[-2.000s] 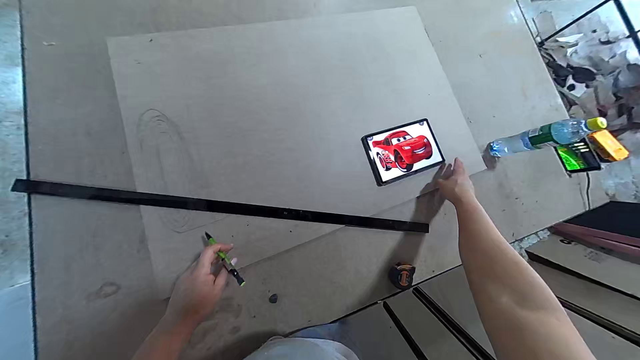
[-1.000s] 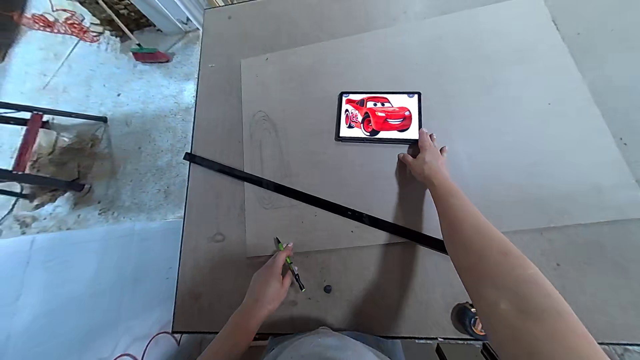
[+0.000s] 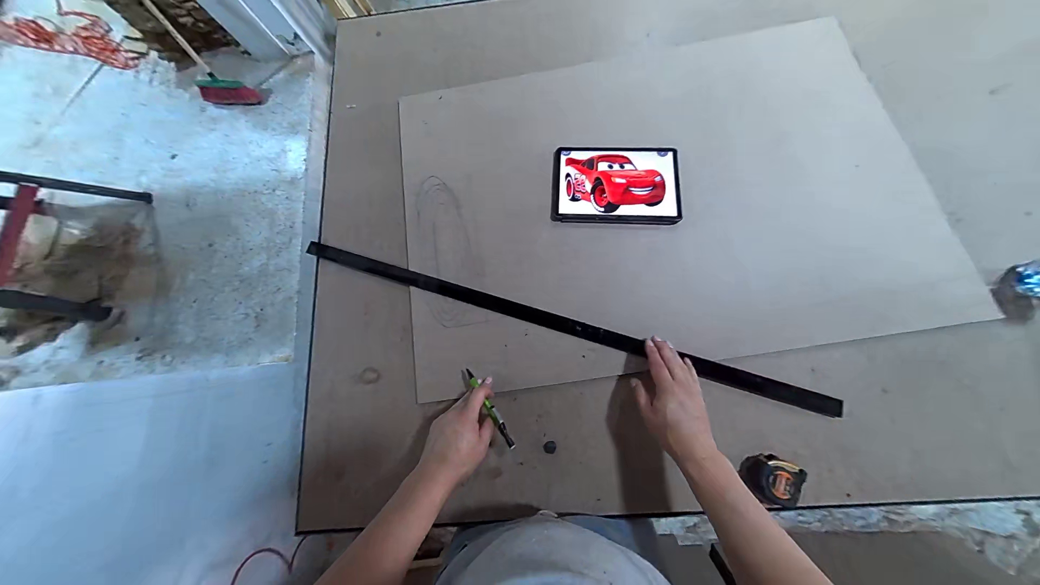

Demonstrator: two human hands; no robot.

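My left hand [image 3: 459, 435] holds a green and black mechanical pencil or marker [image 3: 490, 410] near the lower left edge of a large grey-brown sheet [image 3: 764, 203]. Faint oval pencil lines [image 3: 443, 252] show on the sheet's left part. A long black straight bar [image 3: 520, 310] lies slantwise over the sheet and the table. The fingertips of my right hand [image 3: 673, 398] touch the bar right of its middle; whether they grip it I cannot tell. Above the bar, a tablet [image 3: 617, 185] showing a red cartoon car lies on the sheet.
A tape measure [image 3: 773, 479] lies near the table's front edge, and a small dark piece [image 3: 550, 447] between my hands. Part of a plastic bottle [image 3: 1022, 280] shows at the right. Left of the table [image 3: 366, 455], a broom [image 3: 227, 89] and a metal frame [image 3: 73, 187] stand on the floor.
My right hand has moved from the tablet down to the black bar. The tablet now lies farther left on the sheet than two seconds ago. My left hand still holds the pencil. The view has shifted left.
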